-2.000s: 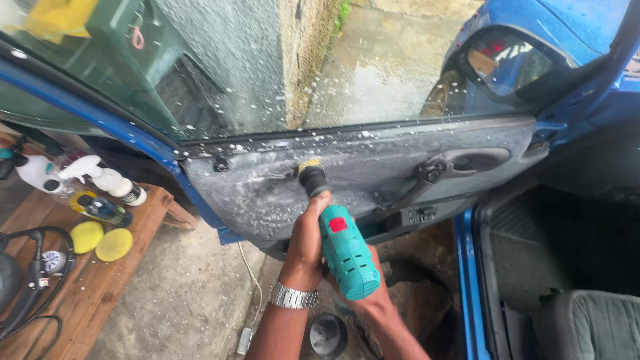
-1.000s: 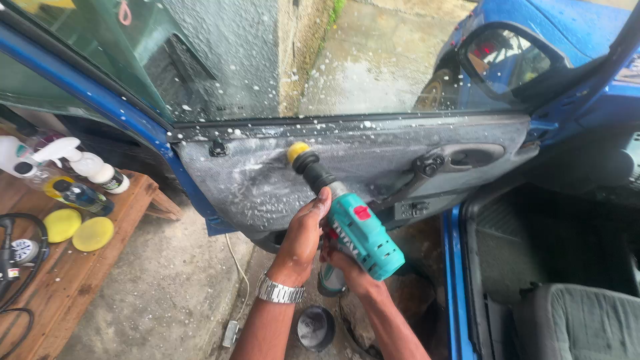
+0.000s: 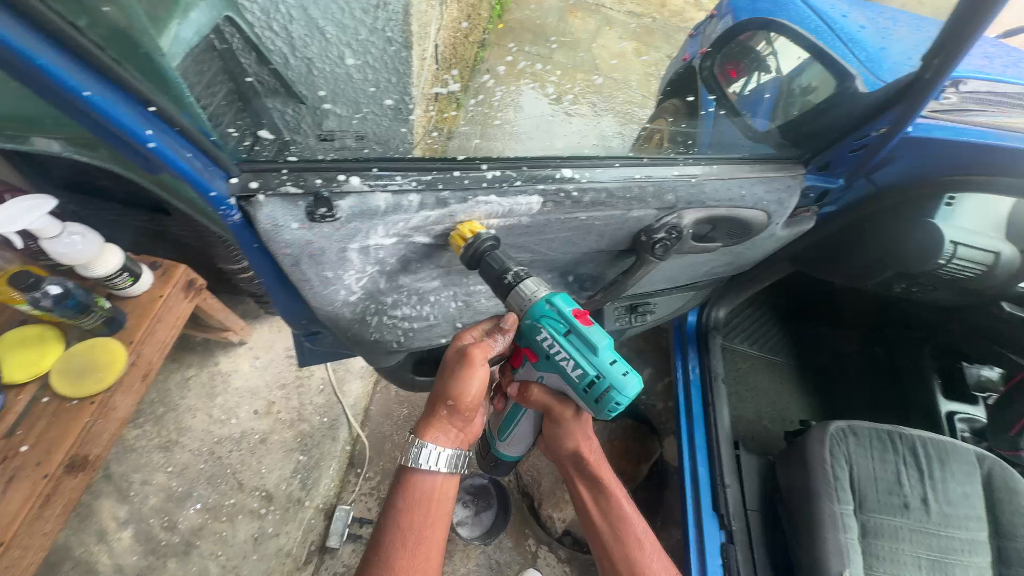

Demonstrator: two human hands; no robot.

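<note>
My right hand [image 3: 552,412] grips the handle of a teal Total cordless drill [image 3: 572,352], its fingers around the grip near the red trigger. My left hand [image 3: 468,376], with a metal-band watch on the wrist, holds the drill's front from the left side. A yellow brush [image 3: 466,234] in the chuck meets the grey fabric panel [image 3: 376,264] of an open car door, where white foam is smeared and spotted. To the brush's right are the door's inner handle [image 3: 664,240] and a switch panel [image 3: 636,312].
At left, a wooden bench [image 3: 120,384] bears a spray bottle [image 3: 60,232], a dark bottle [image 3: 76,304] and yellow round pads [image 3: 88,368]. A dark bucket [image 3: 482,508] and a cable with a connector box [image 3: 340,524] lie below. A car seat [image 3: 904,496] is at right.
Both hands have kept hold of the drill. Its body has swung from nearly upright in the view to a slant, rear end toward the lower right. The brush stays at the upper door panel.
</note>
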